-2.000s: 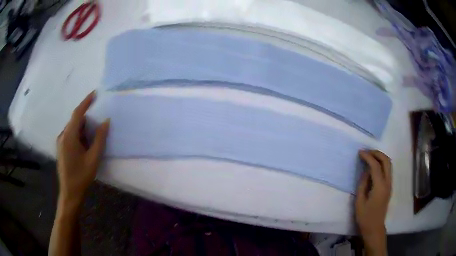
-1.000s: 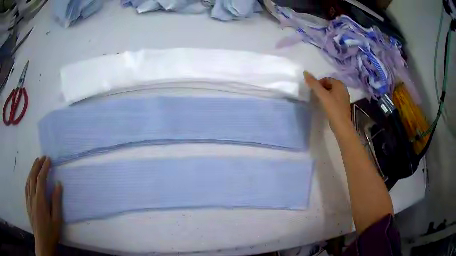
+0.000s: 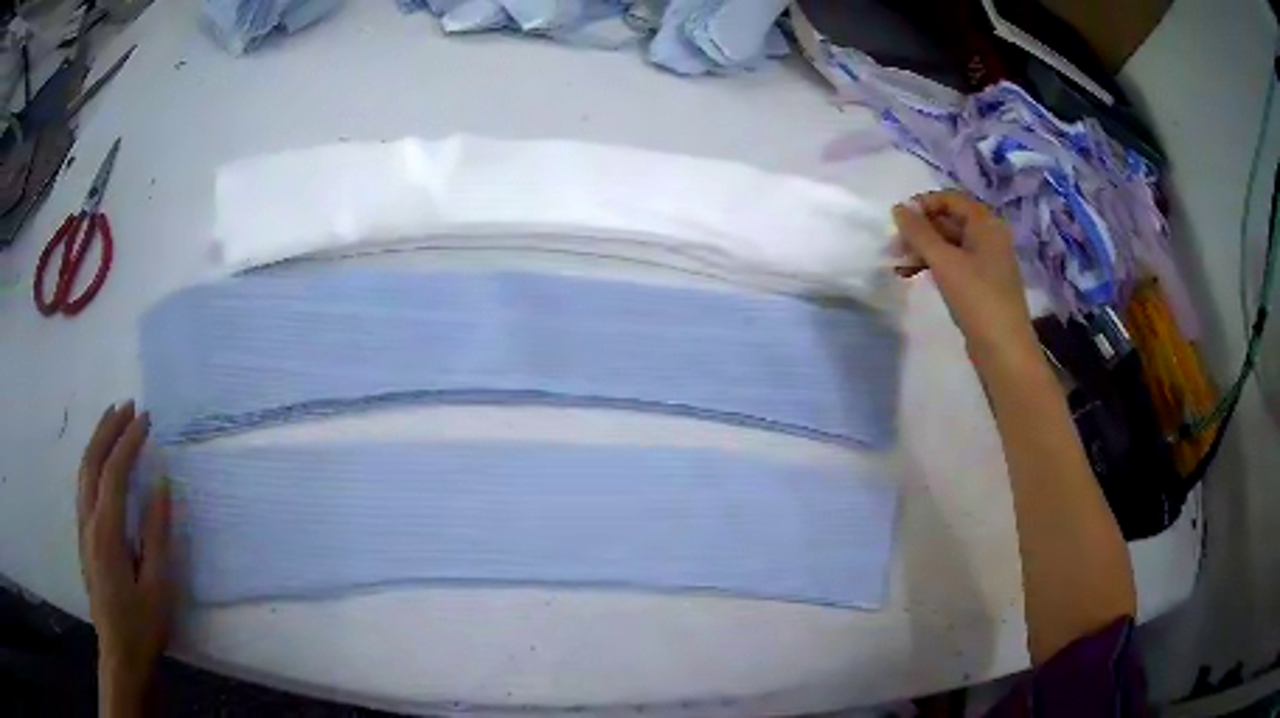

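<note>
A curved white interlining stack (image 3: 548, 190) lies farthest away. My right hand (image 3: 948, 246) is at its right end with thumb and finger pinched together on the white edge. A striped blue fabric stack (image 3: 520, 337) with dark layered lower edges lies in the middle. The nearest pile (image 3: 534, 519) shows striped blue fabric on top. My left hand (image 3: 127, 526) rests at the left end of this near pile, fingers apart and touching its edge, not closed on it.
Red-handled scissors (image 3: 75, 260) lie at the left. A dark iron (image 3: 1116, 435) and a yellow-orange cord bundle (image 3: 1172, 372) are at the right. Tangled lilac and blue strips (image 3: 1039, 183) lie upper right. Light blue cut pieces (image 3: 548, 17) lie along the far edge, grey cloth (image 3: 31, 133) far left.
My right hand has gone from the near pile's right end to the white stack's right end, where it now pinches the edge. My left hand has stayed by the near pile. The view has shifted.
</note>
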